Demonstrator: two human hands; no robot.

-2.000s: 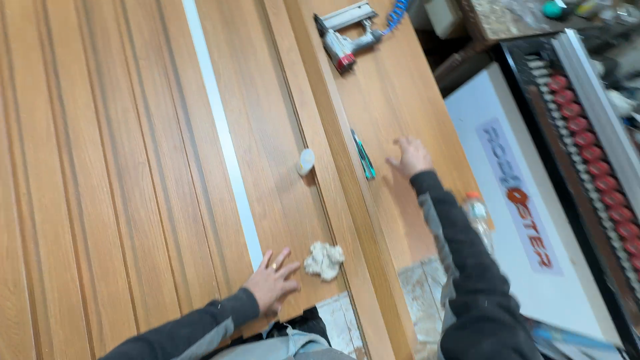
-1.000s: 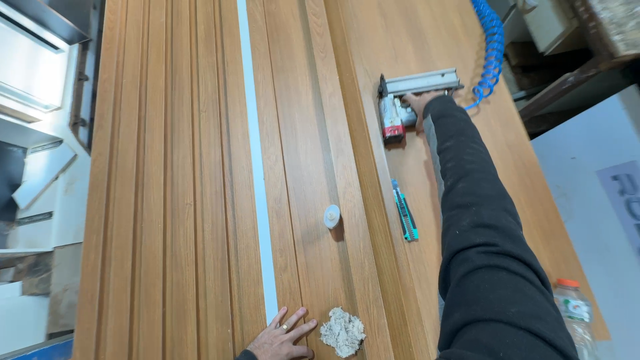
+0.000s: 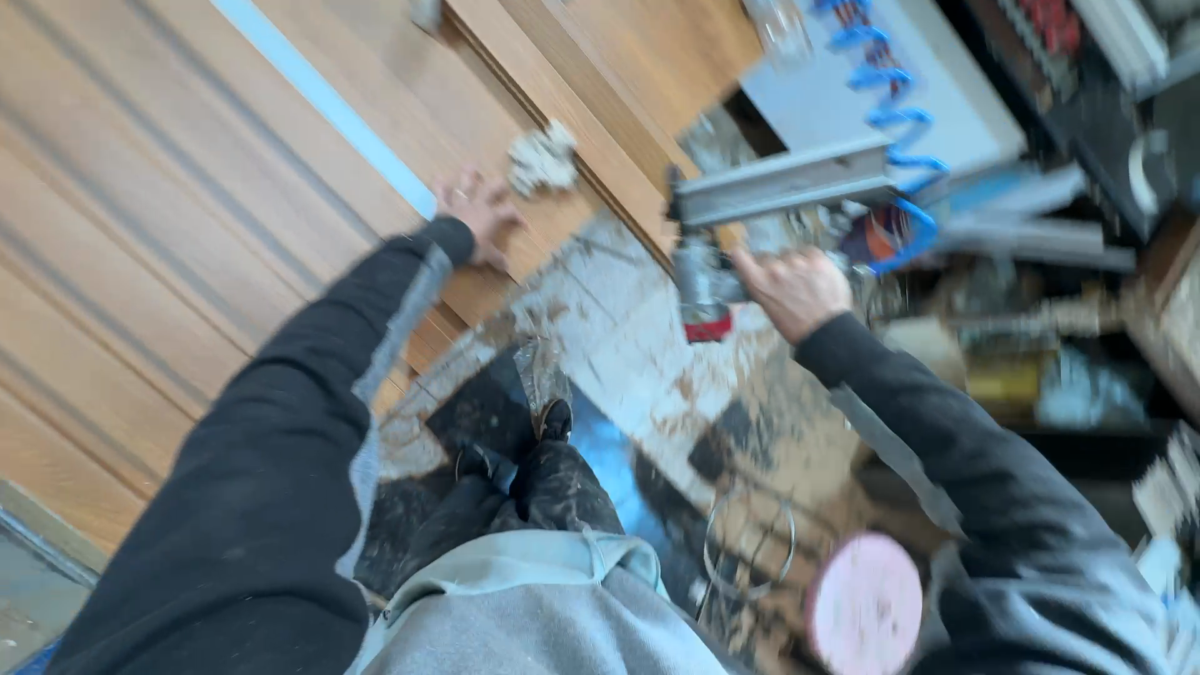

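Observation:
My right hand [image 3: 797, 289] grips a pneumatic nail gun [image 3: 705, 281] by its handle, with its long grey magazine above and its red cap pointing down. A coiled blue air hose [image 3: 905, 122] runs from the tool toward the top. My left hand [image 3: 478, 214] rests with spread fingers on the grooved wooden panel [image 3: 309, 178], at the lower end of a pale blue strip [image 3: 328, 108]. A crumpled whitish rag [image 3: 544, 159] lies just beyond that hand. The nail gun hangs beside the panel's edge, over the floor.
A clear plastic bottle [image 3: 780, 28] is at the top on the wooden board. The floor [image 3: 619, 328] is littered with debris. A wire loop [image 3: 748, 539] and a round pink object [image 3: 867, 605] are low on the right. Shelves with clutter [image 3: 1050, 375] stand at the right.
My right hand was bare two seconds before, then reached the nail gun on the board, and now holds it off the board, nearer my body. The view has swung strongly.

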